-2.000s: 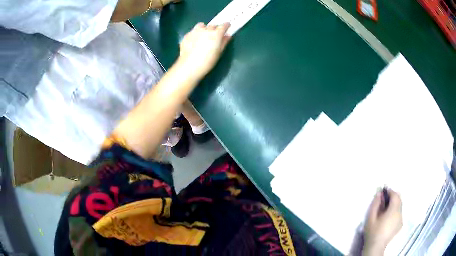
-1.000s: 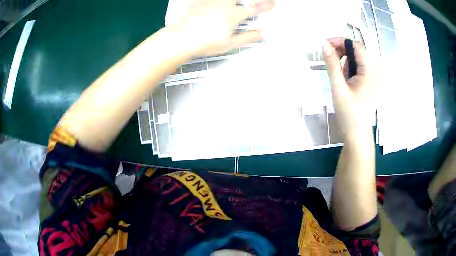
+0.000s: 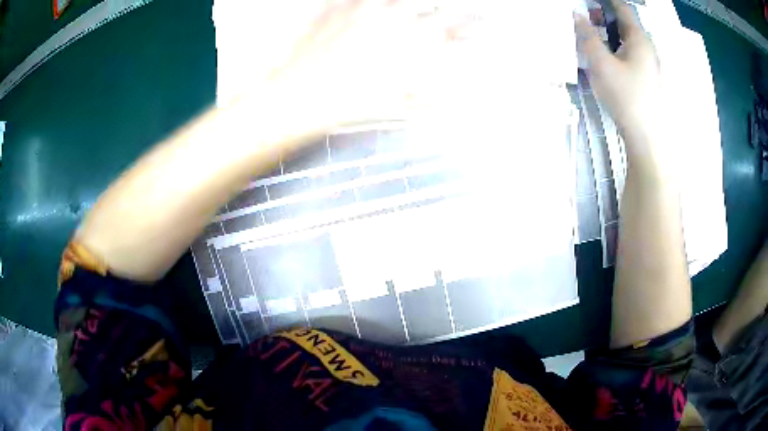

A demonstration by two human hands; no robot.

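Sticker sheets (image 3: pixel 404 307) with grey rectangles in rows lie overlapping in front of me; their middle and far parts are washed out by glare. My left hand (image 3: pixel 362 25) reaches over the far part of the sheets, overexposed and blurred, so its fingers and anything in them cannot be made out. My right hand (image 3: pixel 619 55) is at the far right of the sheets, holding the dark tweezers (image 3: pixel 610 25), cut off near the top edge.
More white sheets (image 3: pixel 695 160) are stacked at the right on the dark green bench (image 3: pixel 101 135). A pale strip (image 3: pixel 76 38) runs along the far left of the bench. Another person's arm (image 3: pixel 749 290) shows at the lower right edge.
The view turned from the bench's left side to the sheets, which now fill the middle. Both hands are now nearer the top edge. The long white strip has left view except perhaps a sliver.
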